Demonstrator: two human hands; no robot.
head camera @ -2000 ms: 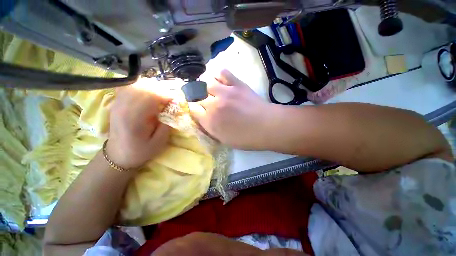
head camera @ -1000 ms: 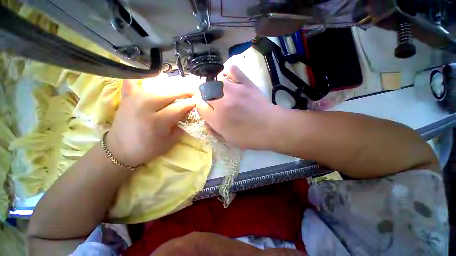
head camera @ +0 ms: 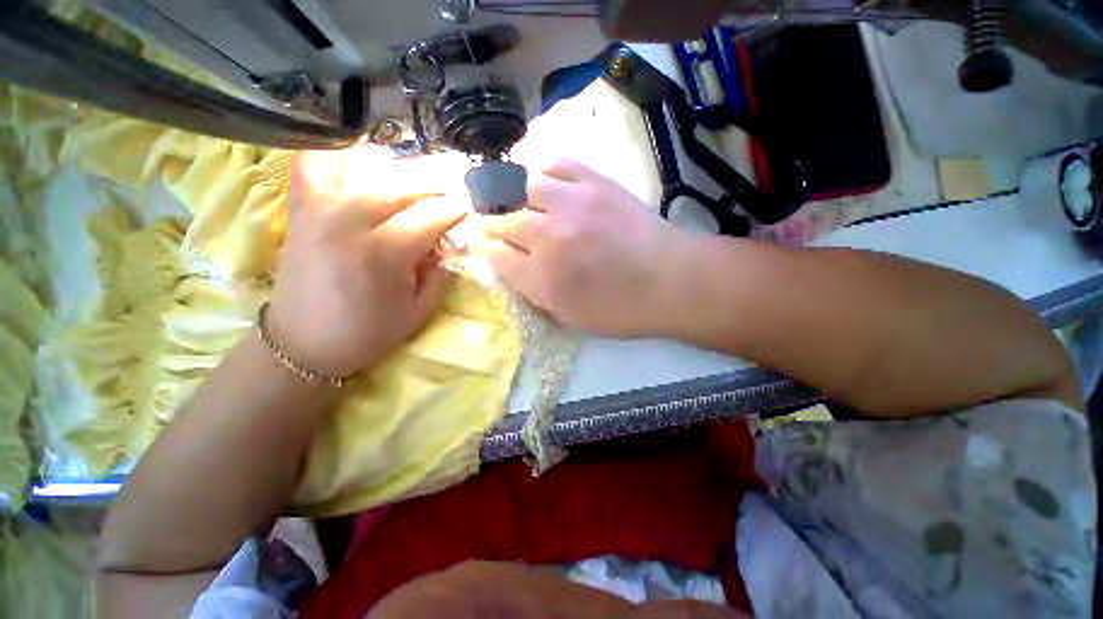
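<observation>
Yellow fabric [head camera: 417,393] lies under my hands and hangs over the front table edge. Cream lace trim [head camera: 547,381] runs from between my hands down over that edge. My left hand [head camera: 357,260] presses on the fabric left of the needle area, fingers towards the lamp glare. My right hand [head camera: 581,248] is right of the grey knob [head camera: 496,187], its fingertips at the lace and fabric edge. The needle area [head camera: 417,145] is washed out by the lamp, so the fingertips and stitching are partly hidden.
The machine head [head camera: 363,36] spans the top. Black-handled scissors [head camera: 677,145], a blue tool [head camera: 699,75] and a black rectangle with a red edge [head camera: 816,115] lie right of the needle. Gathered yellow pieces [head camera: 133,302] are heaped left. A measuring strip [head camera: 677,408] follows the front edge.
The view has shifted slightly. My hands stay together at the needle area. Less lace bunches between them than two seconds ago, and my left fingers lie flatter on the fabric.
</observation>
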